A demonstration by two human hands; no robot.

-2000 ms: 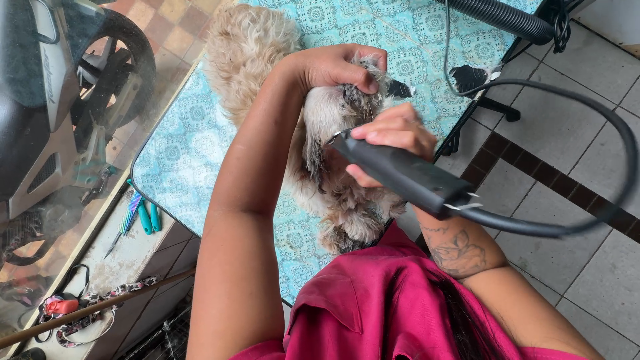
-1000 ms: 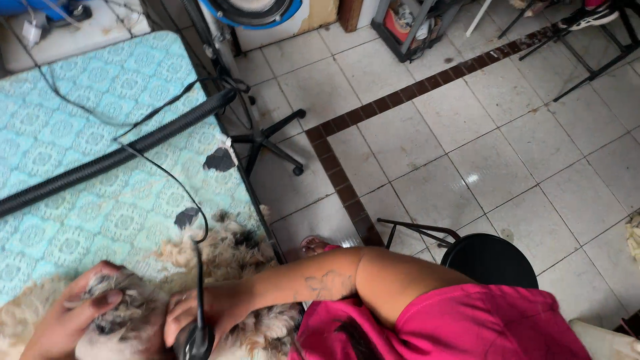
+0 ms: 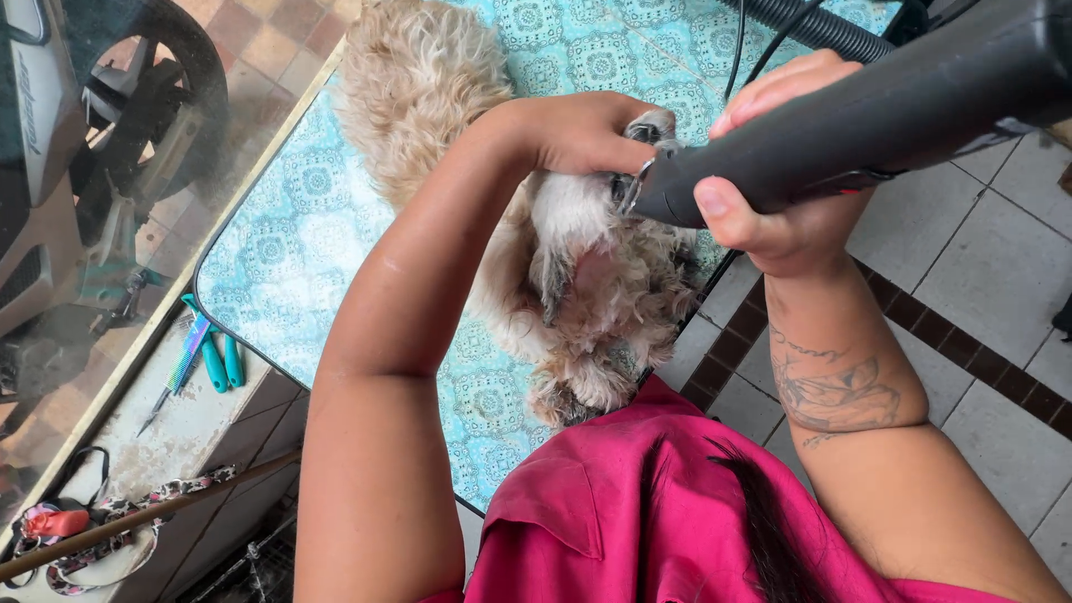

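A curly, cream-coloured dog (image 3: 423, 92) lies on a table with a blue patterned cover (image 3: 494, 402). Its head is near the table's edge, beside my magenta top. My left hand (image 3: 586, 138) holds the dog's muzzle or face, its fingers closed round the fur; which part exactly I cannot tell. My right hand (image 3: 787, 201) grips a black electric hair clipper (image 3: 846, 126), its blade touching or very close to the dark fur next to my left thumb. Shorter white fur shows below my left hand, with longer curls towards my body.
A black ribbed hose (image 3: 808, 29) and cables lie at the table's far right. On a ledge at left are a metal comb (image 3: 186, 352), teal-handled tools (image 3: 224, 362) and a patterned strap (image 3: 138, 511). Behind glass stands a motorcycle (image 3: 50, 117). Tiled floor lies at right.
The view has swung from the floor at right back over the dog. Compared with two seconds ago, the clipper has been raised to beside my left thumb. Both hands have kept their holds.
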